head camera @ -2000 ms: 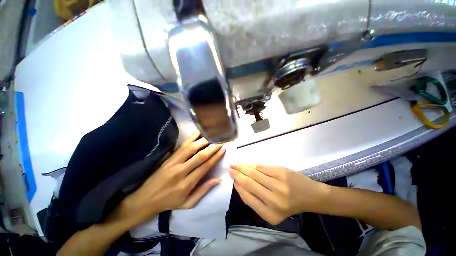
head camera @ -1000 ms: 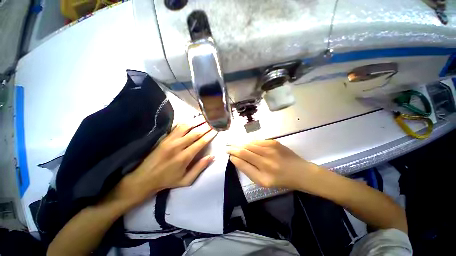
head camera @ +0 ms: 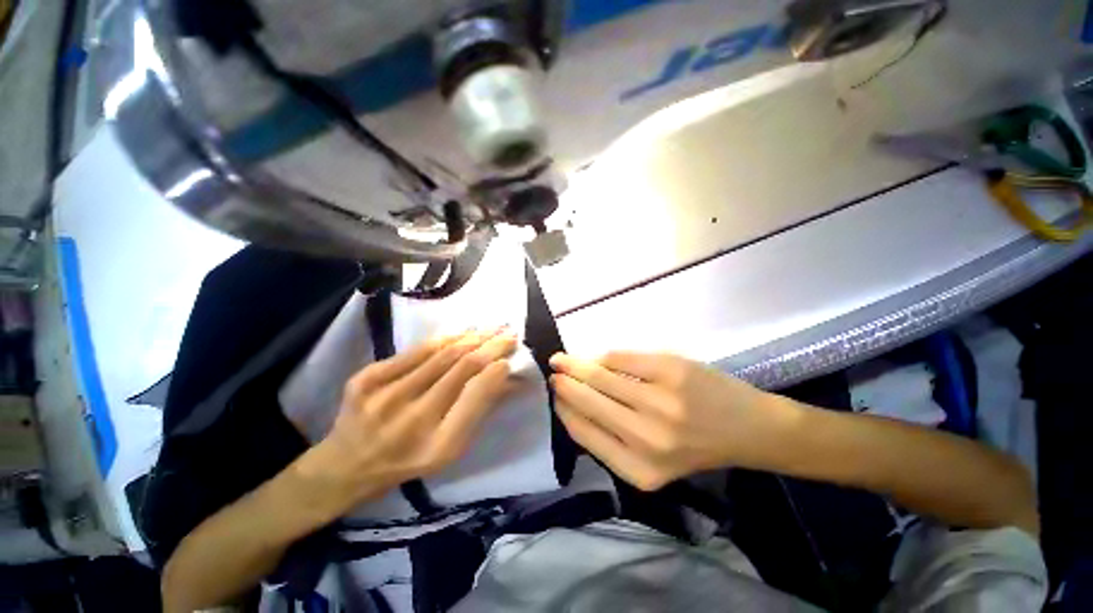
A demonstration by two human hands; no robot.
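A garment panel [head camera: 462, 449], white side up with black parts, lies across the machine table and hangs over its front edge. Its black side [head camera: 240, 341] is bunched at the left. My left hand [head camera: 420, 407] lies on the white side, fingertips near the seam edge. My right hand [head camera: 653, 413] pinches the cloth edge at a narrow black strip [head camera: 542, 314] to the right of it. The lit presser foot area of the sewing machine [head camera: 479, 228] is above my hands; the cloth runs up to it. The needle itself cannot be made out.
Scissors with green and yellow handles [head camera: 1037, 180] lie at the table's right. The white table [head camera: 767, 281] has a ruler-like front edge [head camera: 887, 335] and blue tape [head camera: 86, 359] at left. More cloth hangs below at lap level.
The view has moved closer to the machine head. Both hands are lower relative to the needle area, the left flatter on the white cloth. The black strip now shows between my hands up to the presser foot.
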